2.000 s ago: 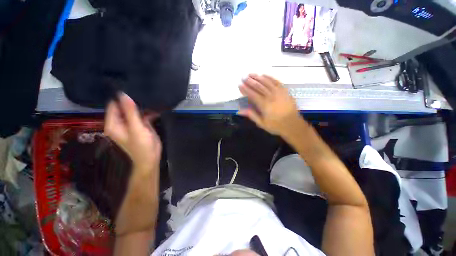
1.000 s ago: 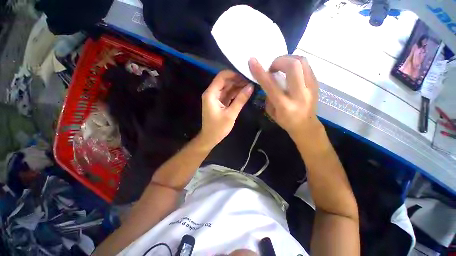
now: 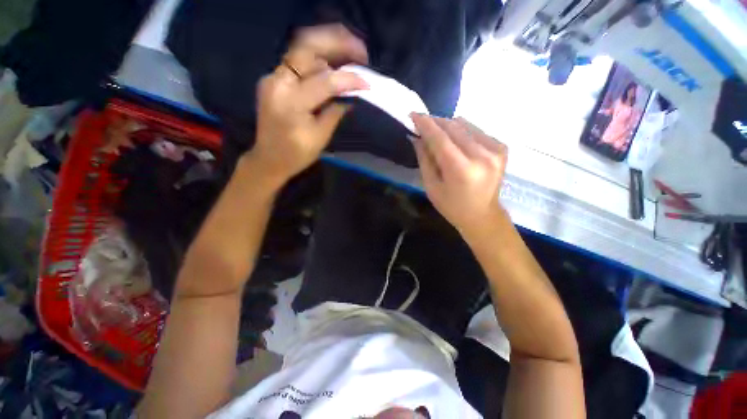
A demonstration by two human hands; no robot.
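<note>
A white bra cup is held edge-on above the table's front edge. My left hand grips its left end, fingers slightly blurred. My right hand pinches its right end. A black garment lies on the table behind and under the hands; black cloth also shows just below the cup. Whether the cup touches the cloth is hidden by the fingers.
The sewing machine stands at upper right. A smartphone, a dark-handled tool, red-handled snips and black-handled scissors lie right of it. A red basket with black pieces and a plastic bag is at left.
The cup has turned from flat to edge-on. My left hand has moved up and left and now holds its left end; my right hand has shifted to its right end. The view has turned slightly.
</note>
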